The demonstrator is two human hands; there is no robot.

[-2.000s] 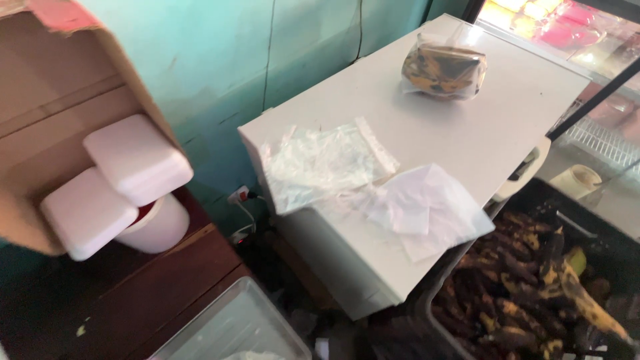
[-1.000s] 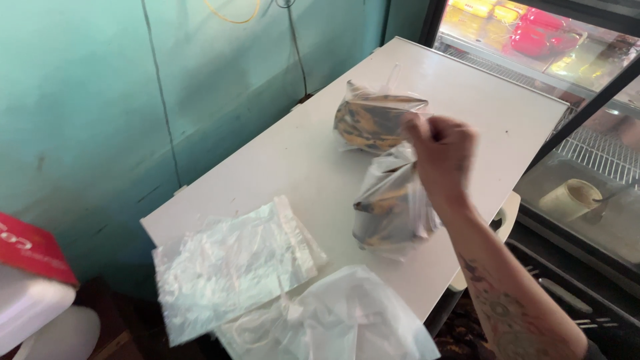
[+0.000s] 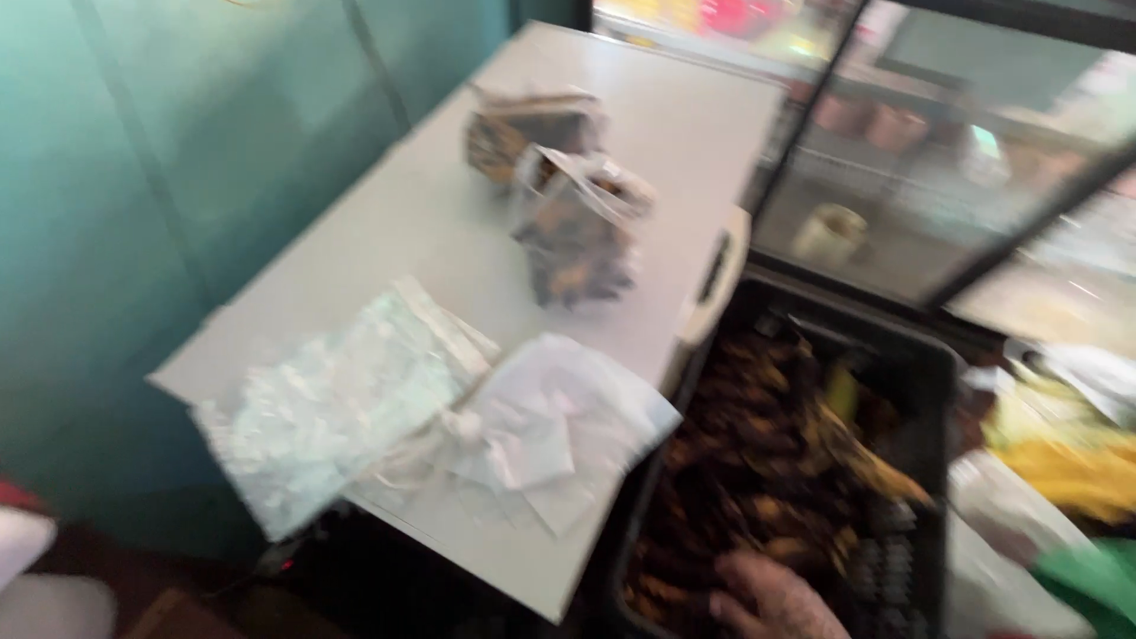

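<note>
My right hand (image 3: 777, 599) is at the bottom edge, over the near end of a black plastic crate (image 3: 945, 399) of dark, overripe plantains (image 3: 754, 444). Its fingers touch or hover just above the fruit; blur hides whether they grip any. On a white chest freezer's lid (image 3: 426, 231) stand two clear plastic bags of plantains: a rear bag (image 3: 524, 133) and a front bag (image 3: 577, 231) with its mouth loose. Nearer lie a pack of clear plastic bags (image 3: 346, 399) and a crumpled whitish plastic bag (image 3: 568, 426). My left hand is out of view.
A teal wall (image 3: 177, 177) borders the freezer on the left. A glass-doored display fridge (image 3: 887, 160) with a pale roll or cup (image 3: 830, 232) inside rises behind the crate. Yellow, white and green plastic (image 3: 1065, 461) lies right of the crate.
My right hand has moved from the bags on the freezer down to the crate. The front bag, absent from the lid in the oldest frame, now stands there without my hand at it.
</note>
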